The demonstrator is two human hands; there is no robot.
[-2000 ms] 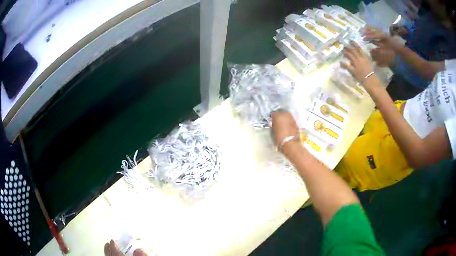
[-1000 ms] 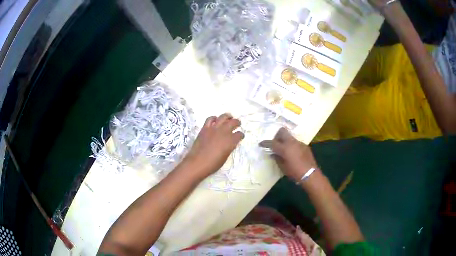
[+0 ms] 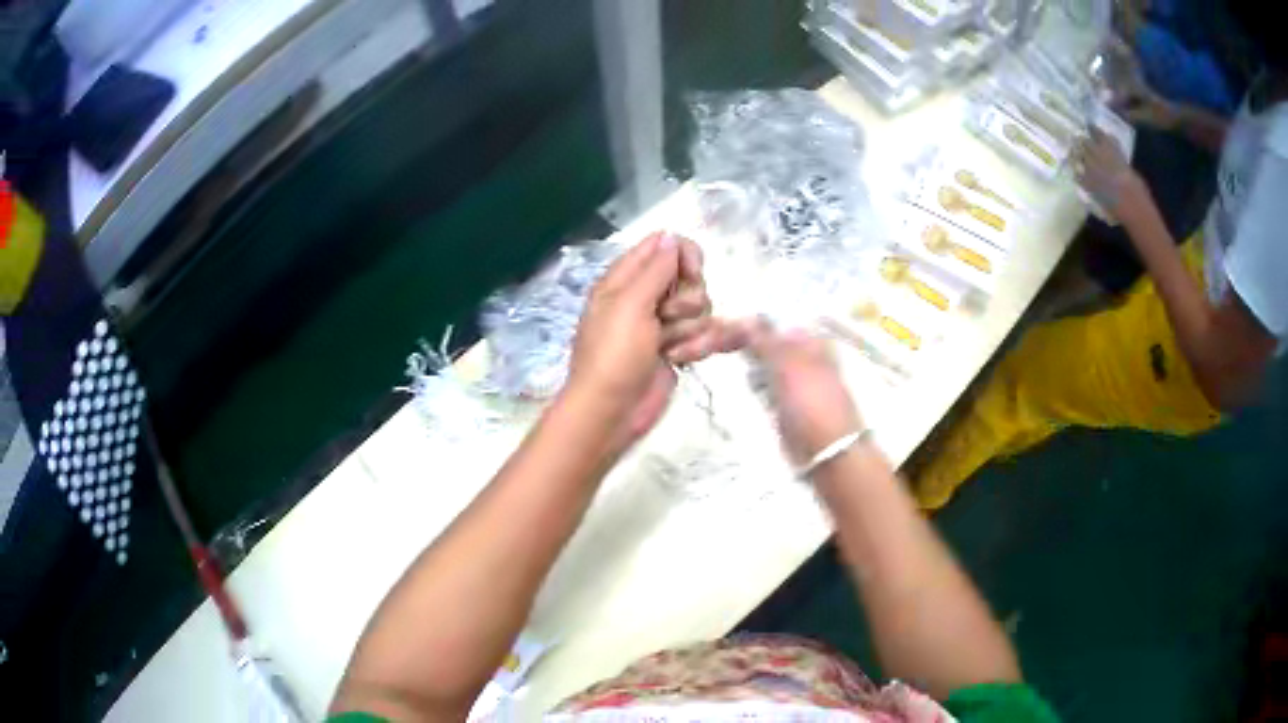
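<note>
My left hand (image 3: 639,336) is raised over the bench in a closed grip, with a thin white cord (image 3: 704,396) hanging below its fingers. My right hand (image 3: 794,379) is blurred, just to its right, with fingertips reaching the left hand; whether it pinches the cord is unclear. Loose white cords (image 3: 695,473) lie on the bench below the hands. A clear bag of cords (image 3: 537,332) is partly hidden behind my left forearm. Another clear bag with cords (image 3: 791,177) lies beyond. Several white boxes with yellow printed items (image 3: 958,250) lie in a row at the right.
The cream bench (image 3: 593,565) runs diagonally beside a dark gap and a metal post (image 3: 631,99). A red-handled tool (image 3: 221,590) lies at its left edge. A loose cord tuft (image 3: 435,370) sits by the bag. Another person's hand (image 3: 1109,172) handles boxes at upper right.
My hands have come together and lifted from the cords on the bench. The view has shifted, so more of the neighbour and stacked boxes shows than one second ago.
</note>
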